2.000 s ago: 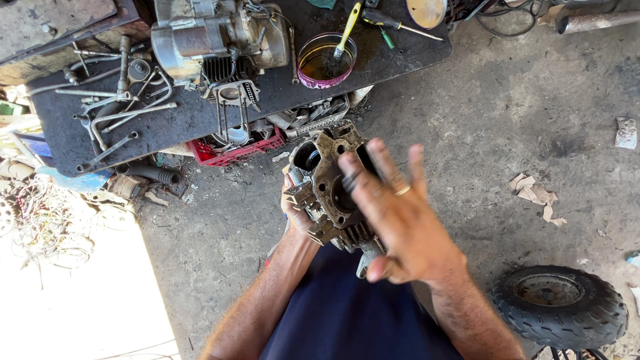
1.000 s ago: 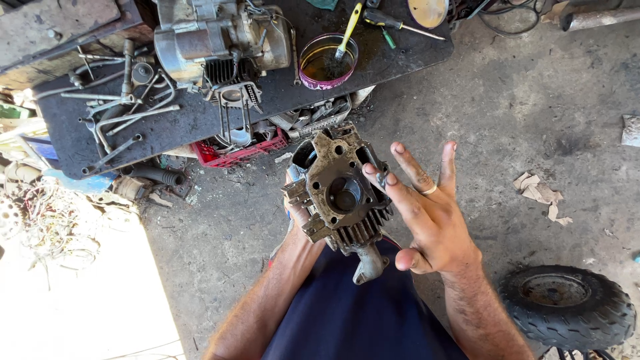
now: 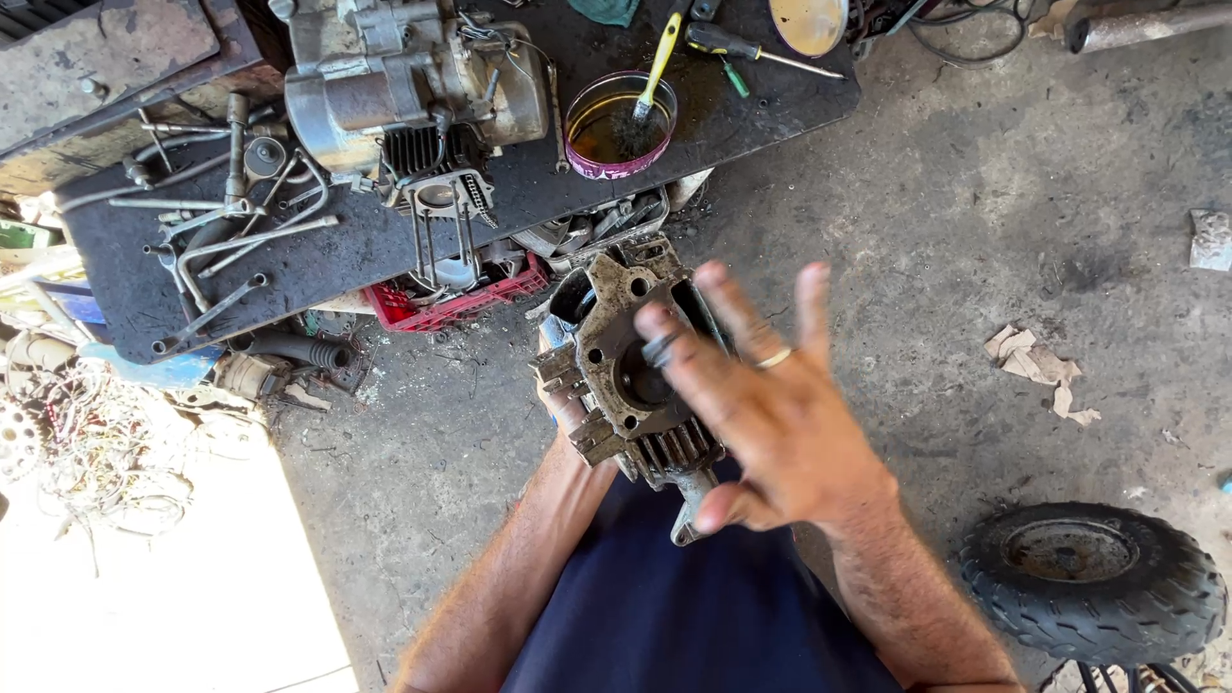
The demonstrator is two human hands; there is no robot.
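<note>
A greasy metal engine cylinder head (image 3: 608, 332), its combustion chamber side facing up, rests in my left hand (image 3: 568, 409), which grips it from the left and below, mostly hidden. My right hand (image 3: 770, 404) is spread over the right part of the head, blurred, with a ring on one finger. Its fingertips are at the edge of the round chamber; whether they touch cannot be told. Fins and a curved metal stub show at the head's lower end. Nothing is seen held in the right hand.
On a dark bench (image 3: 760, 125) lie an engine block (image 3: 385, 96), wrenches (image 3: 226, 303), a round tin (image 3: 621, 171) of dark liquid with a brush (image 3: 662, 63), and a screwdriver (image 3: 717, 40). Below stands a red crate (image 3: 462, 310) of parts. A tire (image 3: 1097, 587) is at lower right.
My right hand, beside the cylinder head one second ago with fingers apart, has moved left over its face. The left hand still holds the head in about the same place.
</note>
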